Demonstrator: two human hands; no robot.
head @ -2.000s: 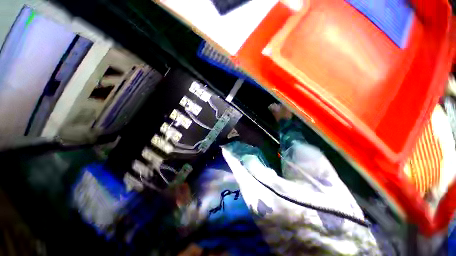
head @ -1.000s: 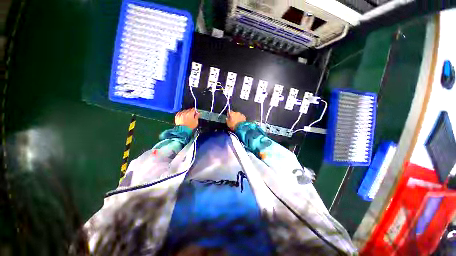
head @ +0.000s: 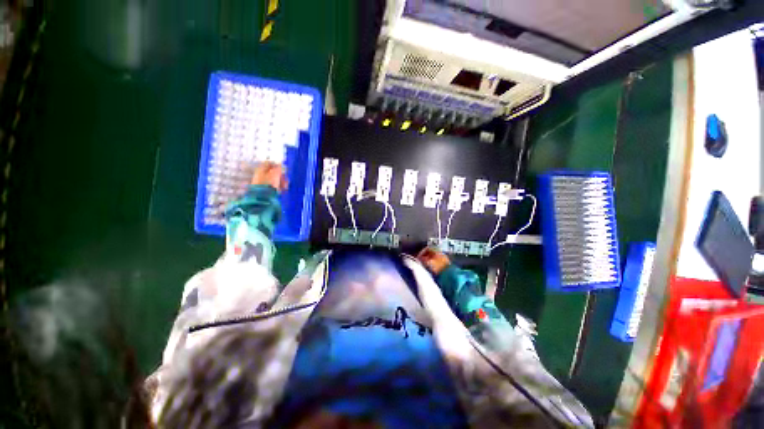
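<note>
My left hand [head: 270,176] is over the lower right part of the packed units in the left tray [head: 315,167]; what its fingers hold cannot be told. White units [head: 251,126] stand in rows in that tray. My right hand [head: 433,259] is at the near edge of the black board [head: 469,151], beside the right grey-green terminal strip [head: 469,246]; its fingers are small and blurred. A row of several white test sockets [head: 384,183] lies across the board, with thin white leads running to the left terminal strip [head: 362,238] and the right one.
A beige test instrument [head: 427,67] stands behind the board. The right tray [head: 546,226] holds greyer rows, with another blue tray [head: 622,318] beside it. A white desk [head: 683,209] at right carries a mouse [head: 714,135], a keyboard [head: 727,243] and a red bin [head: 678,306].
My left hand has moved from the board's near edge up and left over the left tray. My right hand has moved right along the near edge to the right terminal strip.
</note>
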